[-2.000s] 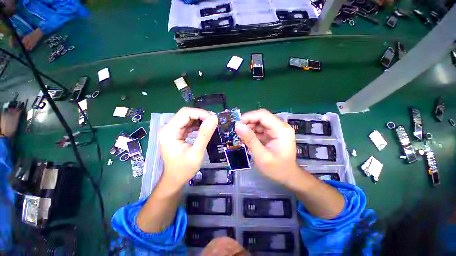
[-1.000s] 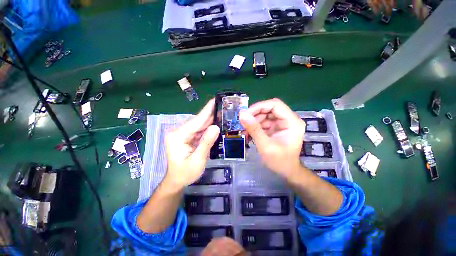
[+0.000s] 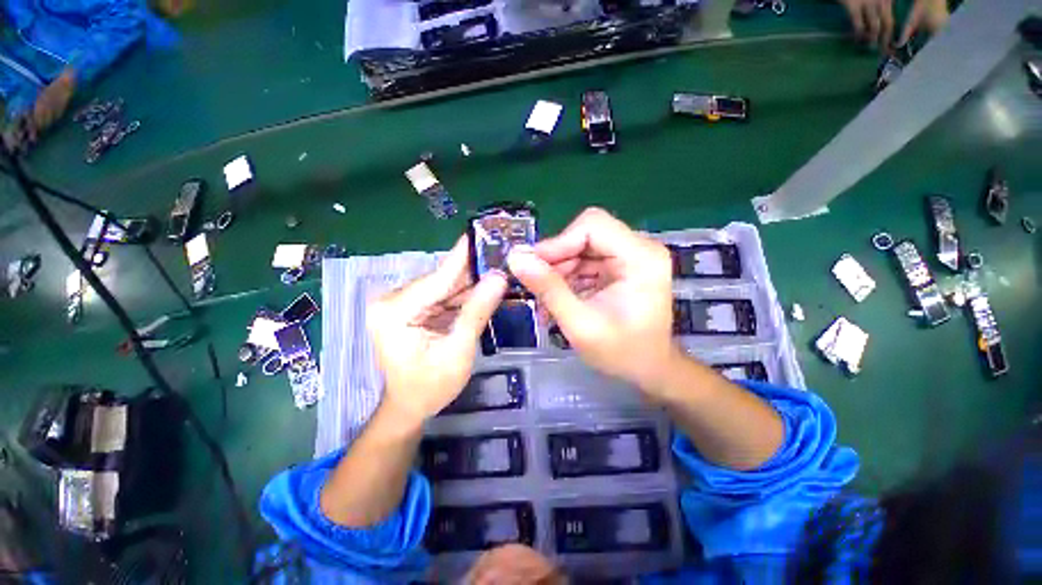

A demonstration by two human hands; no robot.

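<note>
A black phone housing (image 3: 477, 229) is held upright above the tray, with a silvery circuit board (image 3: 503, 232) lying in its upper part. The dark square LCD screen (image 3: 513, 326) is at the lower end of the board, over the housing's lower part. My left hand (image 3: 429, 337) grips the housing's left side, its thumb on the board. My right hand (image 3: 600, 295) has thumb and fingertips on the board's right side. The fingers hide the board's middle. The translucent blister tray (image 3: 588, 394) below bears black housings in oblong pockets.
Loose board-and-screen assemblies (image 3: 293, 341) lie left of the tray, others (image 3: 920, 283) at the right. A green belt (image 3: 366, 171) with scattered parts crosses behind. Stacked trays (image 3: 526, 63) stand beyond. A pale post (image 3: 903, 120) slants at the right. Another person's hands (image 3: 897, 21) show at top right.
The board was first held in both hands, then came over a housing; now it lies in it. My right fingertips have moved in over the board's middle. The view has shifted slightly.
</note>
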